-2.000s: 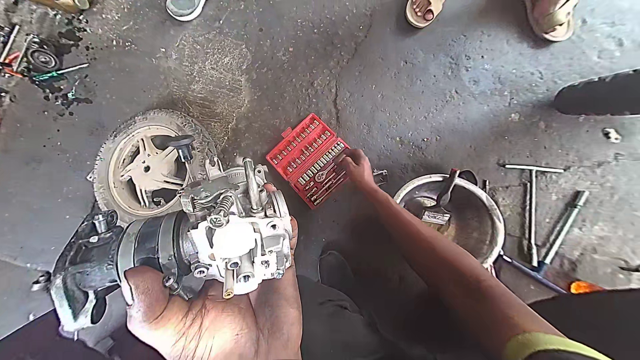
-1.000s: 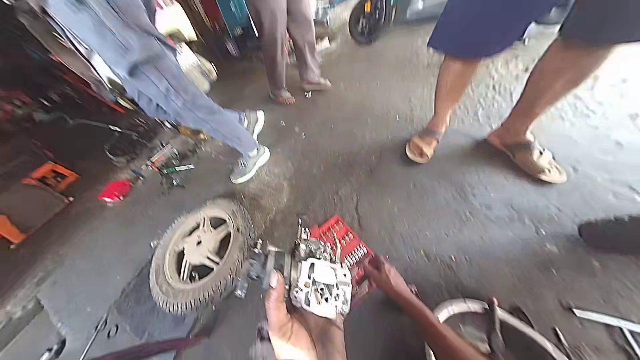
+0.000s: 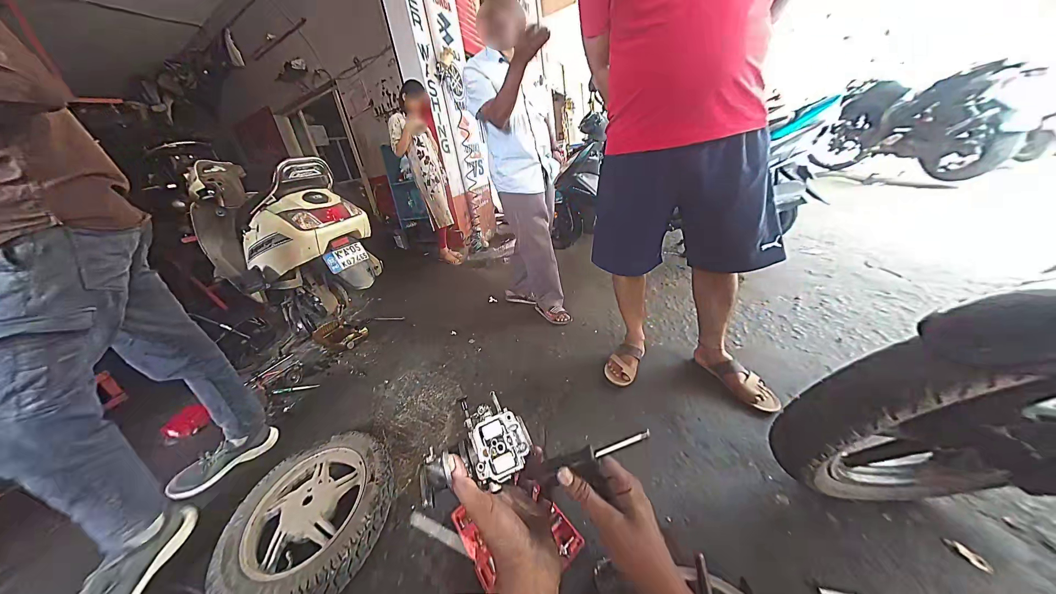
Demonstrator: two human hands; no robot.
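My left hand (image 3: 511, 528) grips a metal carburetor (image 3: 497, 445) with its black rubber intake boot at the left. In my right hand (image 3: 615, 511) is a driver with a black handle (image 3: 569, 469), its metal shaft (image 3: 623, 444) pointing up and to the right, away from the carburetor. Below my hands lies a red socket-set case (image 3: 569, 536), partly hidden by my left hand.
A detached scooter wheel (image 3: 305, 511) lies at lower left. A cream scooter (image 3: 309, 223) stands behind it, near scattered tools (image 3: 280, 375). A motorcycle tyre (image 3: 874, 429) stands at right. Several people are around, one in dark shorts (image 3: 689, 202) ahead.
My right hand has moved from the red case and now holds the black-handled driver. My left hand still holds the carburetor. The view has tilted up strongly.
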